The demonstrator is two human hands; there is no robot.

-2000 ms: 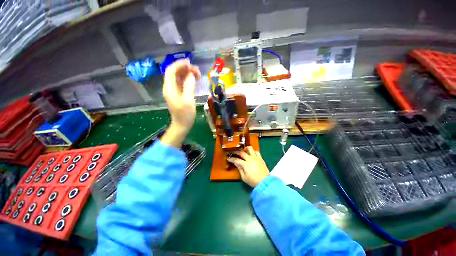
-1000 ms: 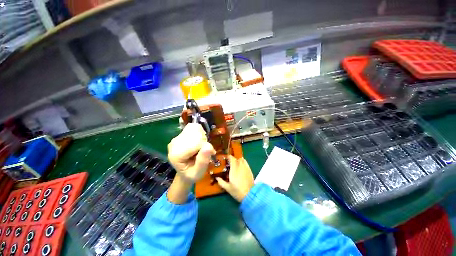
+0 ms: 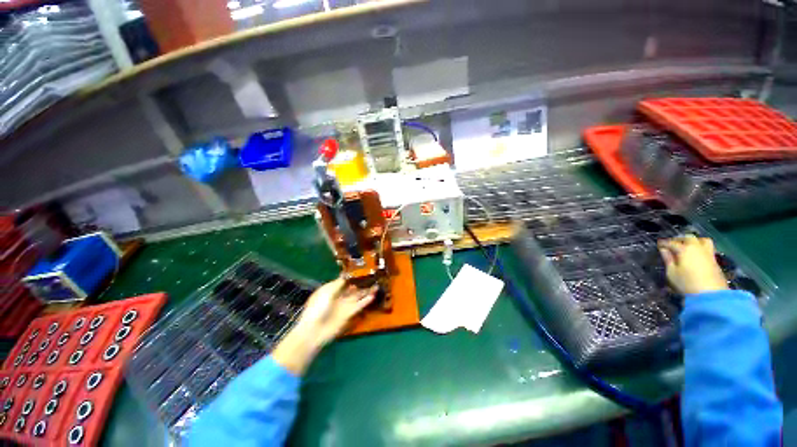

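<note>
The toggle press (image 3: 360, 229) stands on its orange-brown base (image 3: 404, 292) at the centre. Its lever is up, with the red grip (image 3: 329, 149) showing. My left hand (image 3: 328, 312) is at the press nest from the left, fingertips low by the clamp. Any part under its fingers is hidden. My right hand (image 3: 693, 264) is over the right stack of clear trays (image 3: 603, 288), fingertips down at a pocket among dark discs. I cannot tell whether it holds one. The left clear tray (image 3: 218, 327) has dark discs in some pockets.
A red tray of rings (image 3: 65, 375) lies far left, near a blue-cased device (image 3: 74, 266). Behind the press are a white control box (image 3: 430, 209) and yellow roll (image 3: 351, 166). A blue hose (image 3: 546, 332) and paper (image 3: 465, 299) lie right of the press. Red trays (image 3: 721, 129) stand back right.
My left hand has let go of the press lever and moved down to the nest. The lever has risen. My right hand has left the nest and moved right to the tray stack.
</note>
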